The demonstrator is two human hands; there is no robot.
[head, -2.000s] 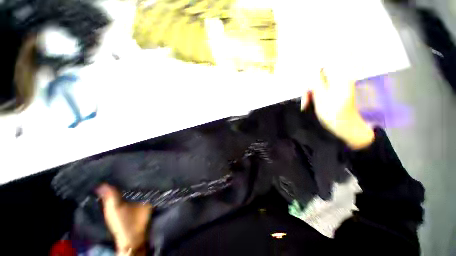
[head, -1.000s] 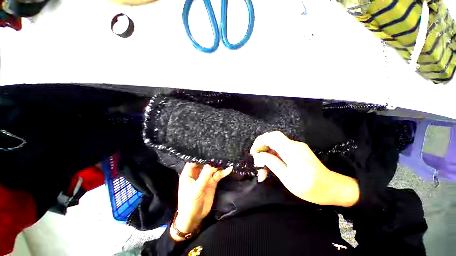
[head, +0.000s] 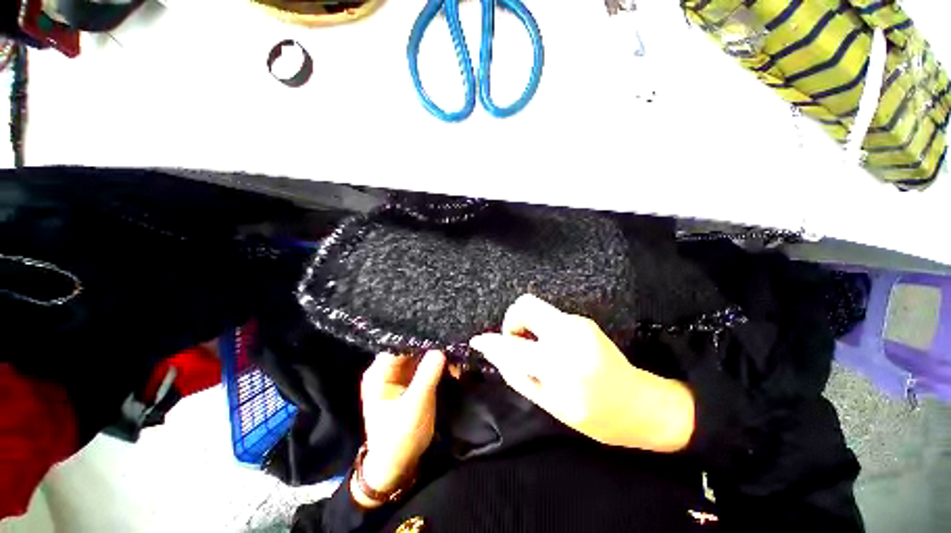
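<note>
The dark speckled tweed garment [head: 448,273] lies over the lap, against the table edge. A narrow black braid trim flecked with white [head: 349,331] runs around its left corner and lower edge. My left hand [head: 399,416], with a bracelet at the wrist, holds the lower edge from below. My right hand [head: 584,375] is to its right, fingers curled and pinched at the same edge. The fingertips are close together. No needle or thread can be made out.
On the white table [head: 344,125] lie blue-handled scissors [head: 476,62], a small dark ring [head: 290,62] and a yellow striped bundle [head: 834,78]. A blue basket [head: 255,401] and red cloth [head: 37,437] are at lower left, a purple stool [head: 881,323] at right.
From the blurred earliest view, both hands have come together at the trim. Since one second ago, my right hand has shifted slightly left and down along the edge, closer to my left hand.
</note>
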